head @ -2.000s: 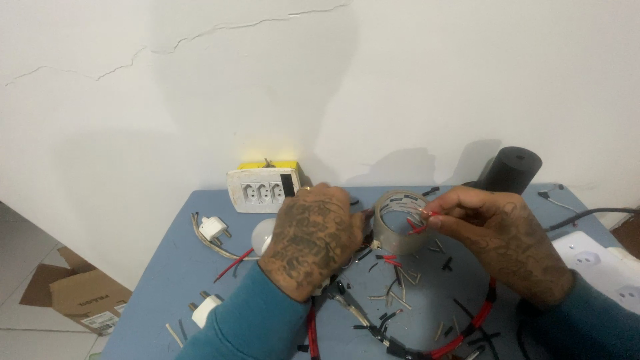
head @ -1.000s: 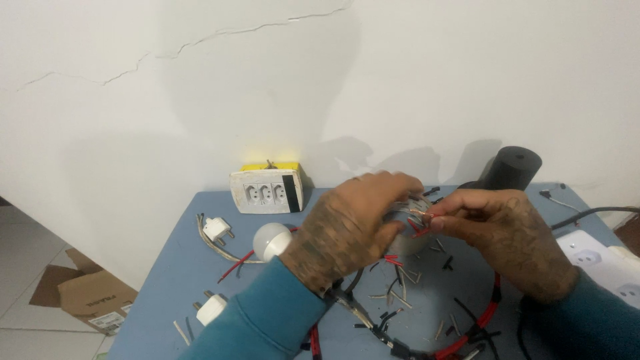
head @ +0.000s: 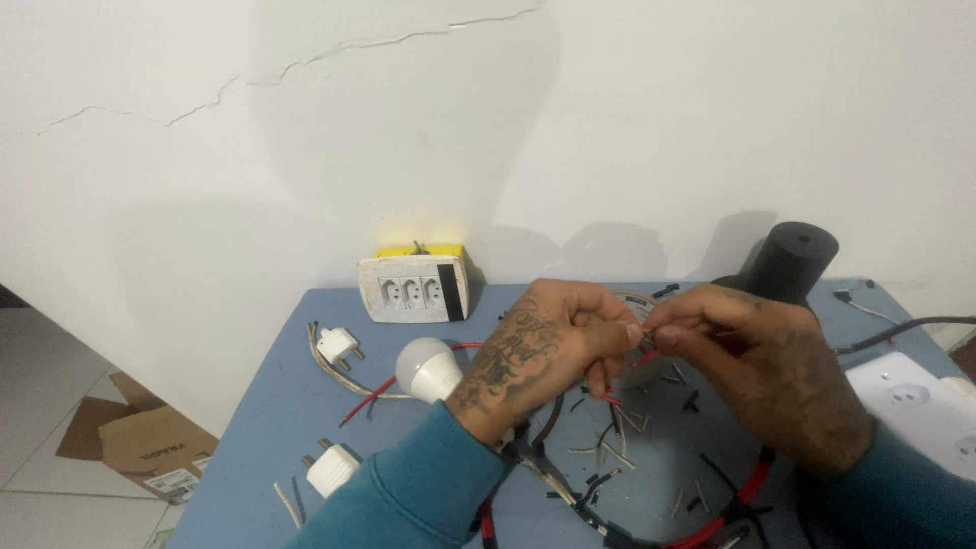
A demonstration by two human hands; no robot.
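The fingertips of my left hand [head: 557, 343] and my right hand [head: 747, 358] meet above the blue table, pinching thin wire ends between them. A short red wire [head: 645, 357] shows just under the fingertips. Behind them is a roll of tape [head: 640, 302], partly hidden by my hands. Below lie cut wire pieces [head: 621, 435] and a loop of red and black cable [head: 701, 530] with dark tape around it. A white light bulb [head: 428, 369] lies beside my left wrist, with a red wire [head: 368, 400] near it.
A triple socket outlet [head: 412, 290] stands against the cracked wall. Two white plugs [head: 337, 345] lie at the left. A black cylinder [head: 793, 263] stands at the back right, near a white socket plate [head: 915, 412]. On the floor is an open cardboard box [head: 152, 446].
My left hand has come from the left of the tape roll, over it, to meet my right fingertips. My right hand has stayed about where it was.
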